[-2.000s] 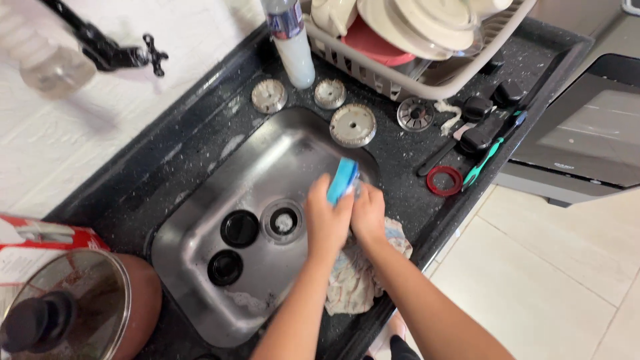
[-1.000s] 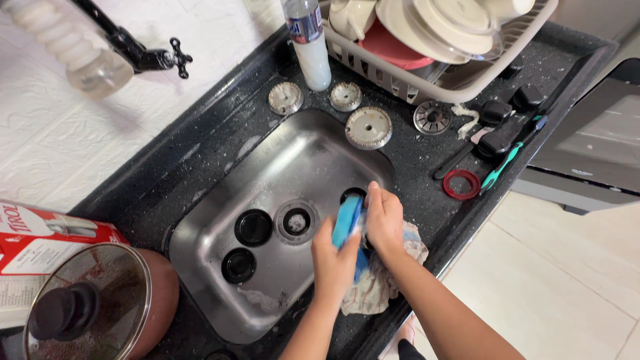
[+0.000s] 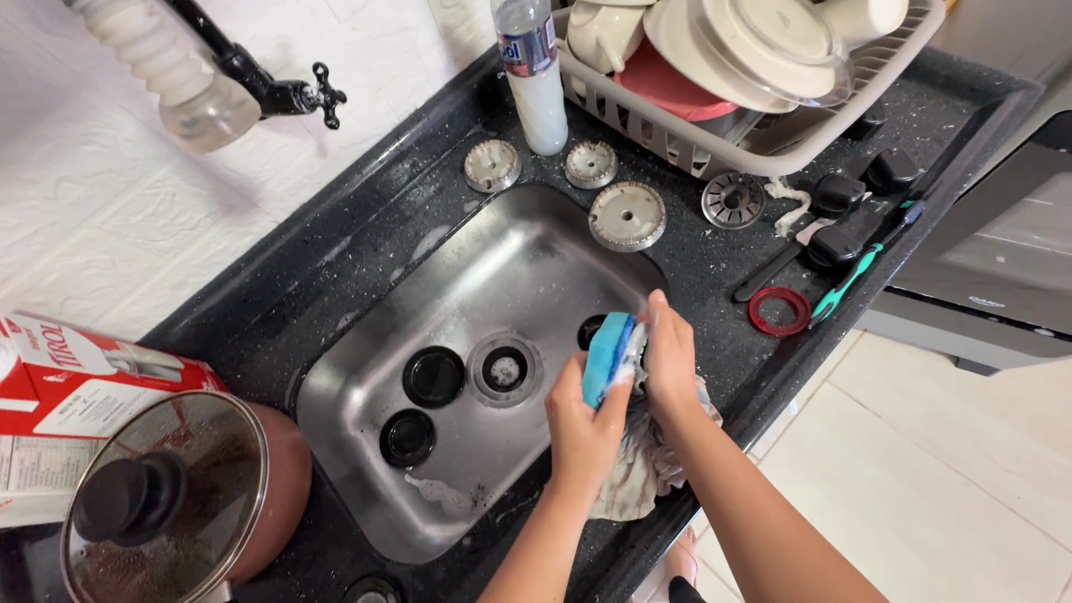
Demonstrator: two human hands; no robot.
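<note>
My left hand (image 3: 586, 419) grips a blue sponge (image 3: 605, 356) above the right side of the stainless steel sink (image 3: 502, 251). Facing it, my right hand (image 3: 670, 356) is closed around a small soapy object (image 3: 634, 356), mostly hidden between the hands and pressed against the sponge. In the sink lie black burner caps (image 3: 434, 377), two left of the drain (image 3: 504, 370) and another dark round piece (image 3: 591, 332) partly behind the sponge. Three metal burner heads (image 3: 627, 216) stand along the sink's back edge. A crumpled cloth (image 3: 632, 477) lies under my hands at the front edge.
A plastic bottle (image 3: 536, 92) and a dish rack (image 3: 754, 159) stand behind. To the right are a metal disc (image 3: 733, 201), black knobs (image 3: 837, 194), a red ring (image 3: 779, 311) and a green toothbrush (image 3: 847, 285). A lidded pot (image 3: 280, 494), a carton (image 3: 100, 368) and a black faucet (image 3: 289, 98) are left.
Both hands stay together at the sink's right side with the sponge, and their angle has shifted. A dark round piece at the sink's right, hidden two seconds ago, now shows.
</note>
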